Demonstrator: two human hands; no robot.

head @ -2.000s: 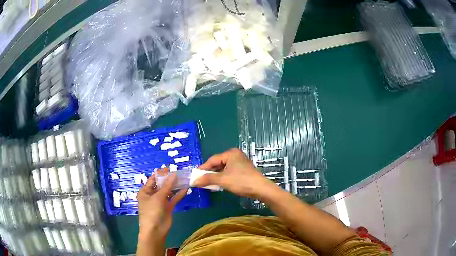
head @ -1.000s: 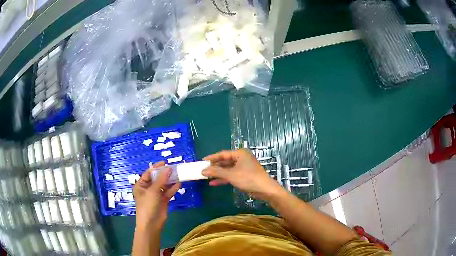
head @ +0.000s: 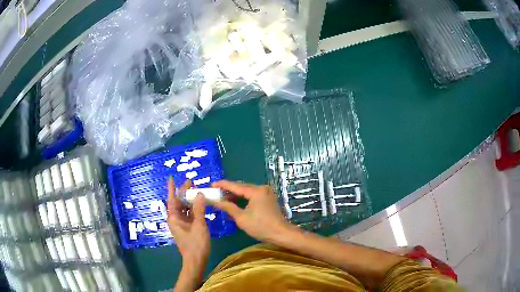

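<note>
A white oblong housing (head: 205, 194) is held level between my two hands over the blue parts tray (head: 137, 181). My left hand (head: 189, 219) grips its left end with thumb and fingers. My right hand (head: 254, 210) holds its right end between thumb and fingertips. The clear sleeve cannot be told apart from the housing now. Small white inserts (head: 188, 166) lie scattered on the blue tray. Pinned rods (head: 321, 193) lie in the lower part of the clear ribbed tray (head: 311, 131) to the right.
An open bag of cream-white housings (head: 251, 48) is at top centre, with a crumpled clear bag (head: 122, 85) left of it. Trays of white units (head: 68, 211) stand at left. Stacked empty blister trays (head: 447, 45) are at top right. A red stool (head: 507, 141) is beyond the bench edge.
The sleeve and housing, earlier end to end, now look like one shorter piece. My hands are closer together. My right hand has moved left and its wrist lower.
</note>
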